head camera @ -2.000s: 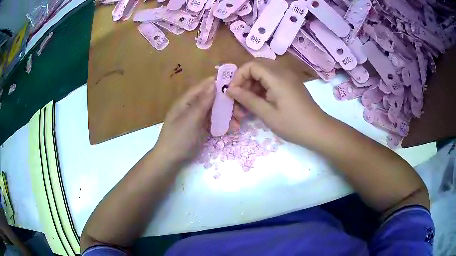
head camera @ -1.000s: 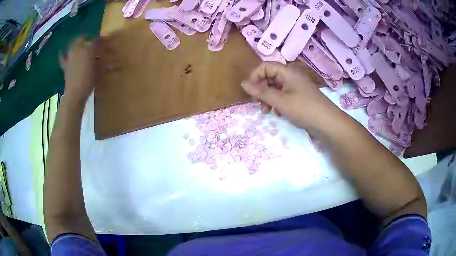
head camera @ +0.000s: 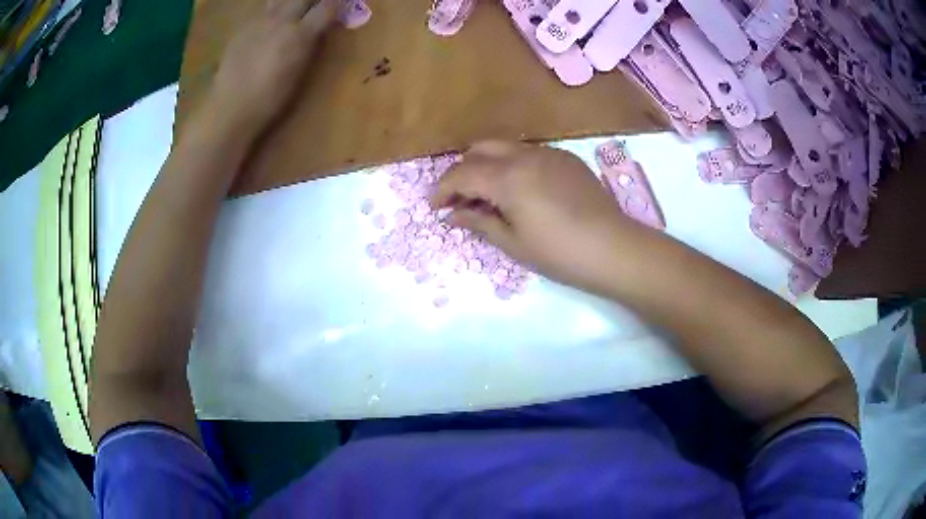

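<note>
My left hand (head camera: 266,59) is at the top left over the brown board, its fingers at the picture's upper edge beside a pink tab (head camera: 353,12); whether they grip anything is not clear. My right hand (head camera: 513,198) is over the loose heap of small pink discs (head camera: 421,238) on the white surface, fingers curled and slightly blurred; whether something is between them cannot be told. A separate pink tab (head camera: 632,186) lies on the white surface just beyond my right forearm. The large pink tab pile (head camera: 802,132) fills the upper right.
The brown board (head camera: 457,91) lies beyond the white surface (head camera: 294,314). Yellow strips with black lines (head camera: 73,253) are at the left edge. Green covering (head camera: 132,51) with stray pink bits is at the upper left. A crumpled clear plastic bag (head camera: 888,395) is at the lower right.
The tab held in my left hand two seconds ago no longer shows there. My left hand went left, then to the board's top. My right hand moved down onto the discs. The view shifted.
</note>
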